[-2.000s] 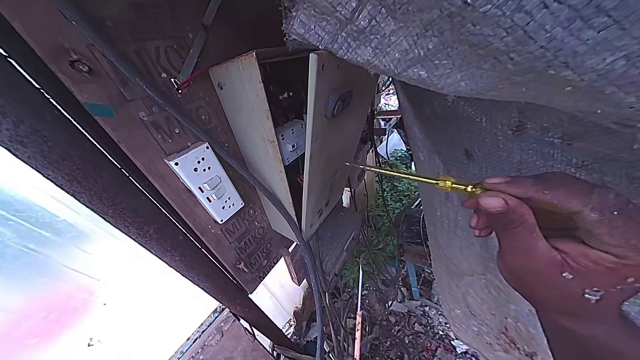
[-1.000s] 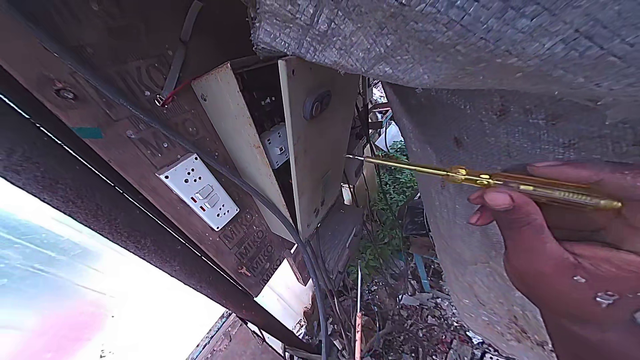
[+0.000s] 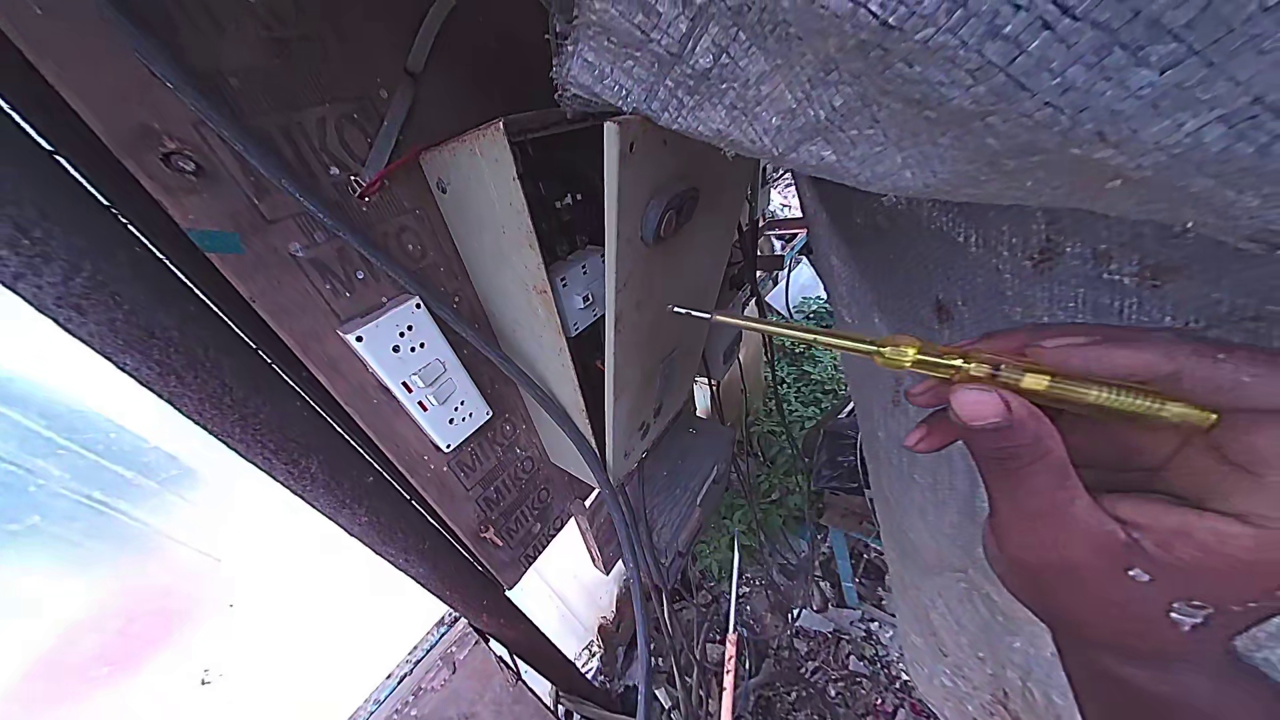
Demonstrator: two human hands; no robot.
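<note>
My right hand, at the right of the head view, grips a yellow transparent tester screwdriver between thumb and fingers. Its metal tip points left, in front of the metal box's door; whether it touches cannot be told. The cream metal box stands partly open, with a white socket unit inside. Left of the box, a white switch and socket plate is fixed on a brown board. My left hand is out of view.
A grey woven sheet hangs over the top and right. A dark cable runs down across the board and the box's lower corner. A rusty metal beam slants at left. A thin rod with an orange lower part, plants and rubble lie below.
The screwdriver has turned in my right hand, so that more of its handle shows over the palm and the handle end sits lower.
</note>
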